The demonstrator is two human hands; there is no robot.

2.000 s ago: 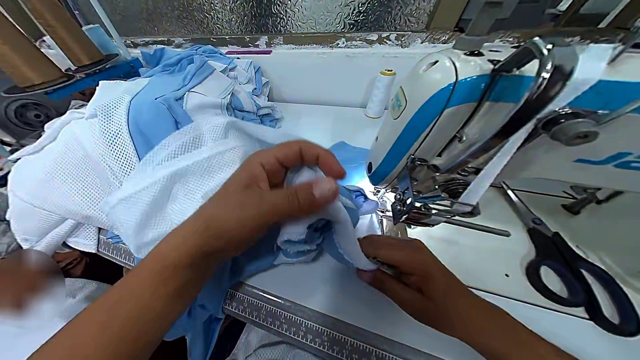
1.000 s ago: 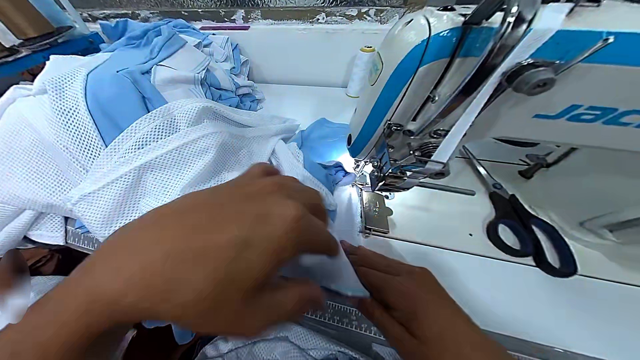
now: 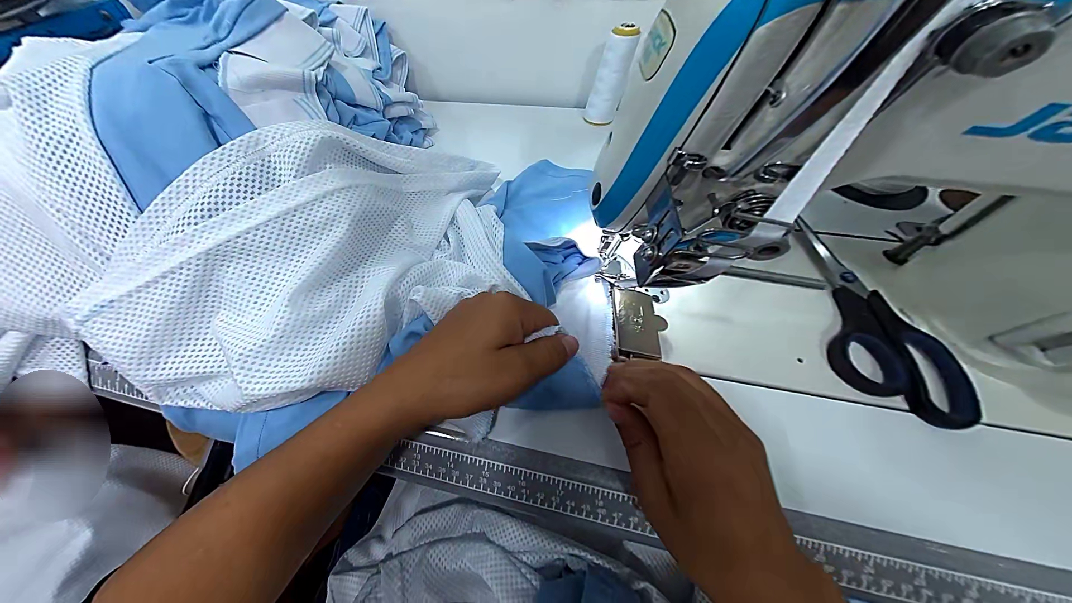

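Observation:
A white and light-blue mesh garment [image 3: 285, 260] lies on the sewing table, with one edge running under the lit needle area of an industrial sewing machine [image 3: 712, 142]. My left hand [image 3: 494, 352] pinches a fold of the white fabric left of the presser foot [image 3: 620, 264]. Just in front of the metal plate [image 3: 638, 327], my right hand [image 3: 670, 427] grips the fabric's edge between thumb and fingers. A white tape [image 3: 863, 117] comes down to the machine's front. The fabric right under the needle is partly hidden by metal parts.
Dark-handled scissors [image 3: 888, 343] lie right of the needle area. A white thread cone [image 3: 613, 75] stands behind. More blue and white fabric [image 3: 193, 100] is heaped at the left. A ruler strip [image 3: 502, 473] runs along the table's front edge, with mesh cloth [image 3: 469, 544] below it.
The bunched fabric between my hands has been spread flatter beside the needle. My left hand has moved back from the fabric's front edge since one second ago. The view has shifted closer to the table.

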